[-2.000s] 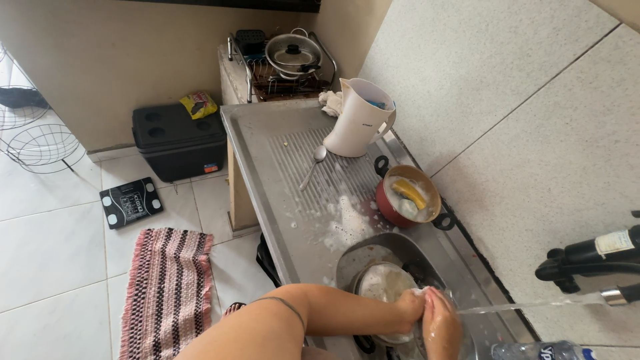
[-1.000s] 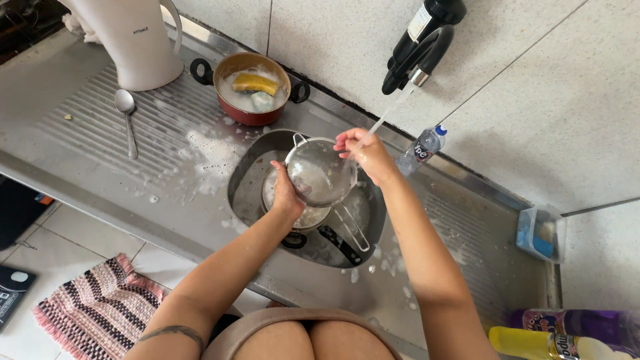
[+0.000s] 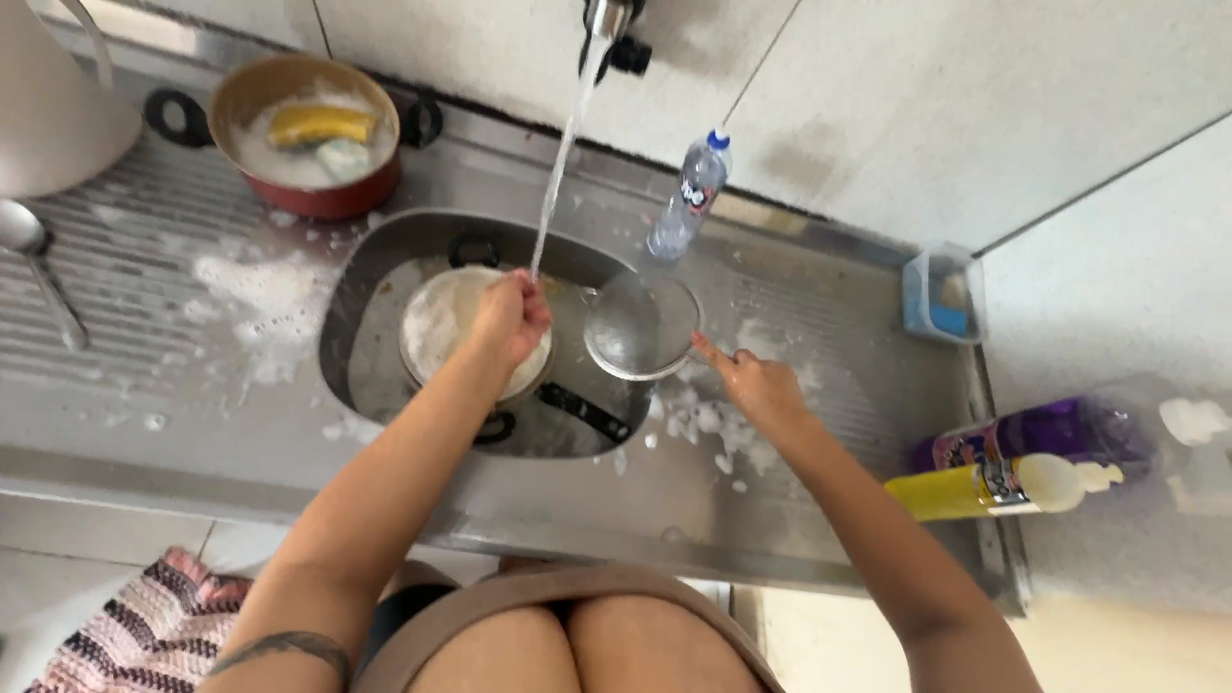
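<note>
My right hand grips the handle side of a round metal mesh sieve, which is over the sink's right edge. My left hand has its fingers curled under the stream of water from the faucet; whether something is inside it I cannot tell. Below that hand, a round pot with cloudy, foamy contents stands in the steel sink basin. A black handle lies beside the pot in the basin.
Left of the basin are a red pot with a yellow sponge, a spoon and a white jug. A clear bottle stands behind the sieve. At right are a plastic container, a yellow bottle and a purple bottle.
The sieve, between both hands a second ago, has moved right to the basin's edge with my right hand. My left hand has let go of it and is now under the water.
</note>
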